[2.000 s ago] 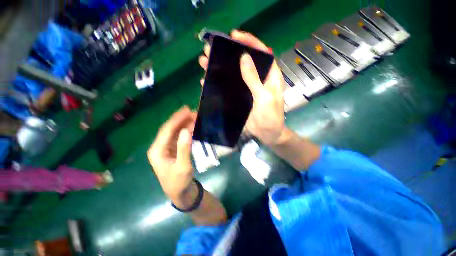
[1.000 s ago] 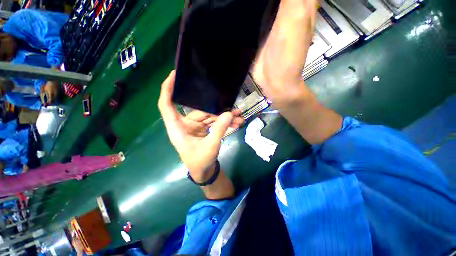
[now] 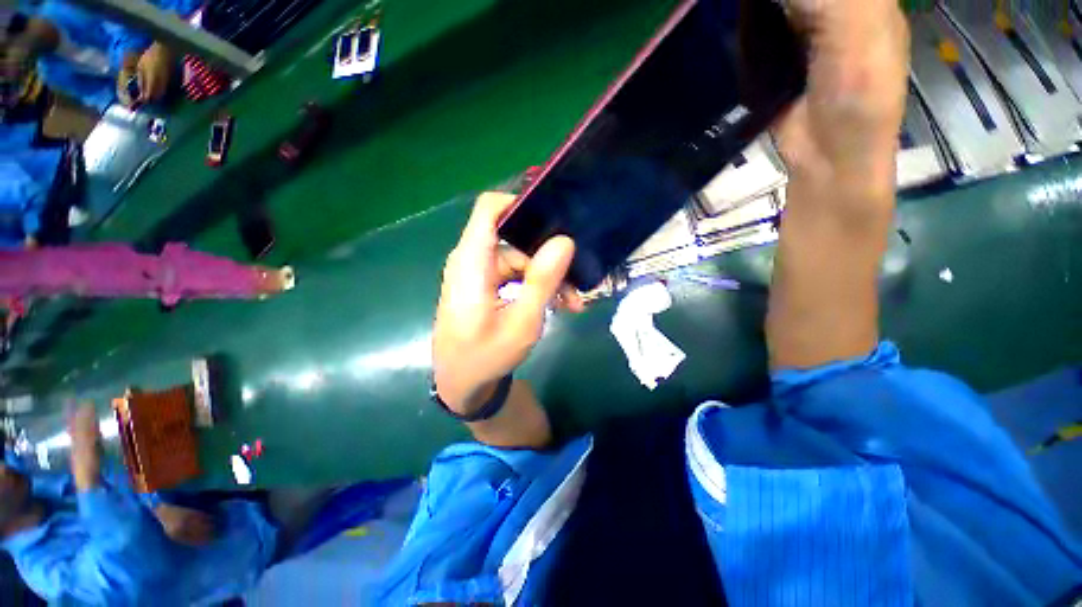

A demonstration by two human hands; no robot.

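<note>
A framed screen assembly (image 3: 664, 148), glossy black with a thin red rim, is held tilted above the bench. My left hand (image 3: 498, 302) grips its lower left end, thumb on the black face. My right hand (image 3: 845, 89) holds its upper right end; its fingertips are blurred and partly hidden, and the hand is cut by the top edge. A row of silver LCD modules (image 3: 967, 101) with orange tabs lies behind and to the right, partly hidden by my right hand and the screen. A white paper piece (image 3: 647, 338) lies on the bench below the screen.
A pink rod-like thing (image 3: 142, 273) reaches in from the left. Small phone units (image 3: 356, 50) lie on the far strip of the green bench (image 3: 344, 320). An orange-brown box (image 3: 161, 439) stands at lower left. People in blue smocks (image 3: 154, 534) are at the left.
The screen assembly has turned to a more slanted pose and shifted right, with both hands still on it. My view has turned, so the bench items sit elsewhere in the picture.
</note>
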